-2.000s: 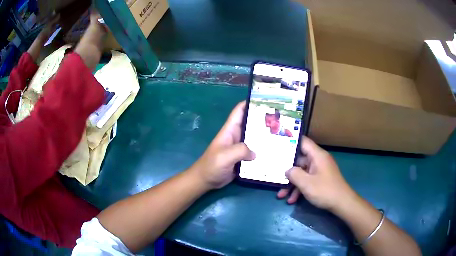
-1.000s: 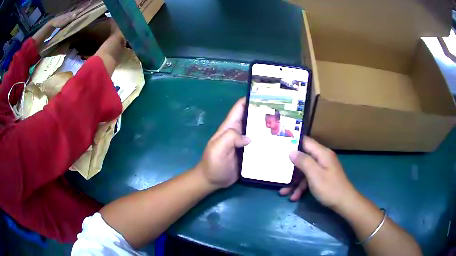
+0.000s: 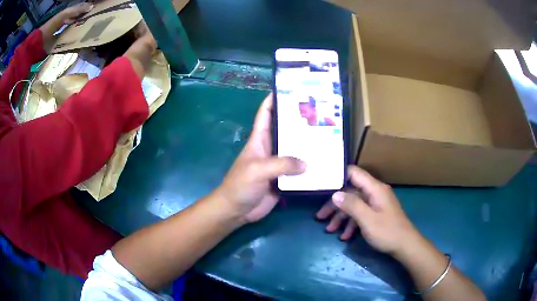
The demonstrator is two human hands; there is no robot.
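A smartphone [image 3: 309, 141] with a lit white screen and a dark frame is held upright above the bench, with a small picture at its middle. My left hand [image 3: 253, 176] holds its left edge, the thumb over the lower screen. My right hand [image 3: 377, 214] is at the phone's lower right corner, fingers apart and curled, the thumb tip close to the corner; whether it touches the phone is hard to tell. A bracelet is on my right wrist.
An open brown carton [image 3: 438, 156] stands right of the phone on the dark green bench [image 3: 194, 141]. A green post [image 3: 168, 38] rises at upper left. A neighbour's red sleeve [image 3: 82, 135] reaches over a crumpled tan paper sack [image 3: 109, 179], their hands at a cardboard piece [image 3: 97, 26].
The phone and my left hand have moved up and slightly left, and my left thumb has come over the screen. My right hand has parted from the phone's side. The neighbour's cardboard has opened out.
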